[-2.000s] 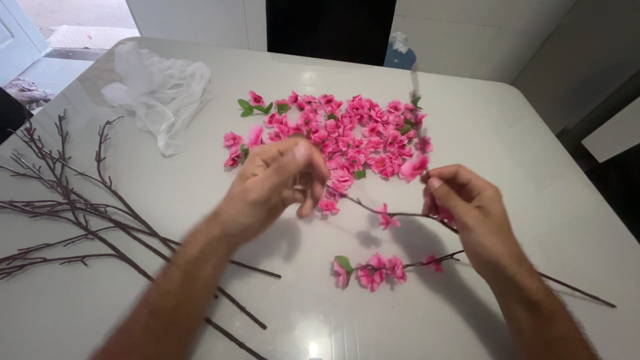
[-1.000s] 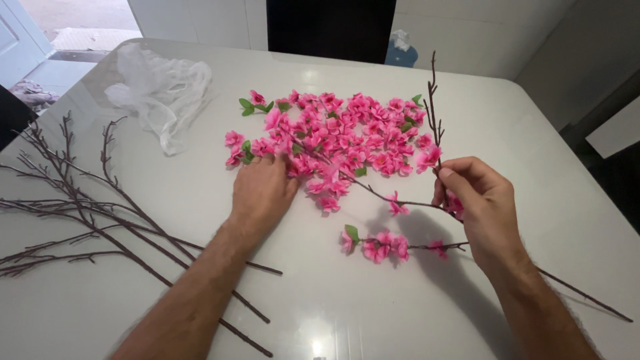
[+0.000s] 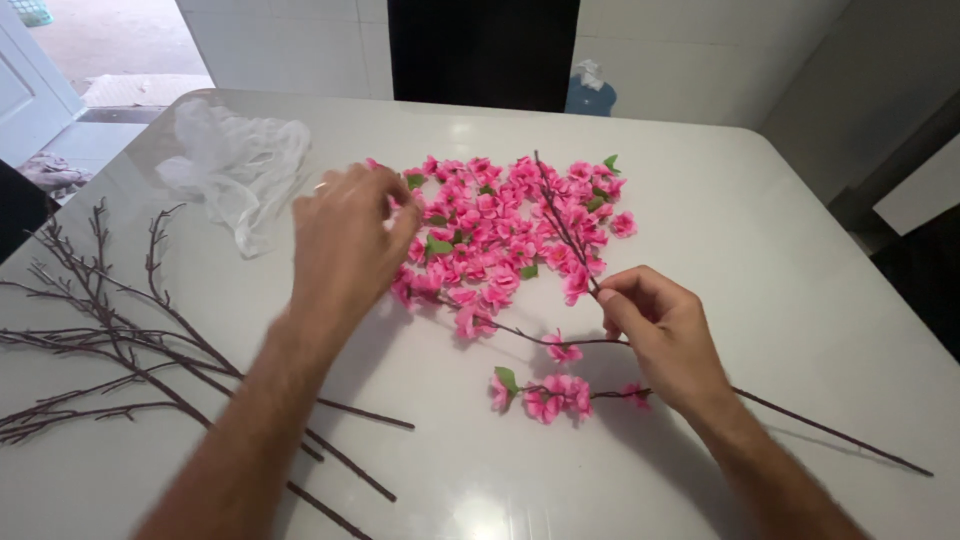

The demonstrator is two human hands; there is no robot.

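My right hand point(image 3: 664, 337) pinches a brown artificial branch point(image 3: 832, 431) near its fork. One bare twig point(image 3: 561, 225) of it points up over the pile, while other twigs carry pink fabric blossoms point(image 3: 555, 397) and a green leaf point(image 3: 505, 379). My left hand point(image 3: 356, 232) is raised at the left edge of a pile of loose pink blossoms point(image 3: 510, 217). Its thumb and fingers are curled close together, and a bit of pink shows beside the fingertips. Whether it holds a blossom is not clear. Green leaves point(image 3: 439, 245) lie among the blossoms.
Several bare brown branches point(image 3: 187, 337) lie crossed on the left of the glossy white table point(image 3: 465, 480). Crumpled sheer white material point(image 3: 240, 165) sits at the back left. Beyond the table stand a black chair back point(image 3: 484, 52) and a blue bin point(image 3: 590, 97) with white paper on top.
My left hand has lifted from the left part of the blossom pile. The upright twig in my right hand now leans left over the blossoms.
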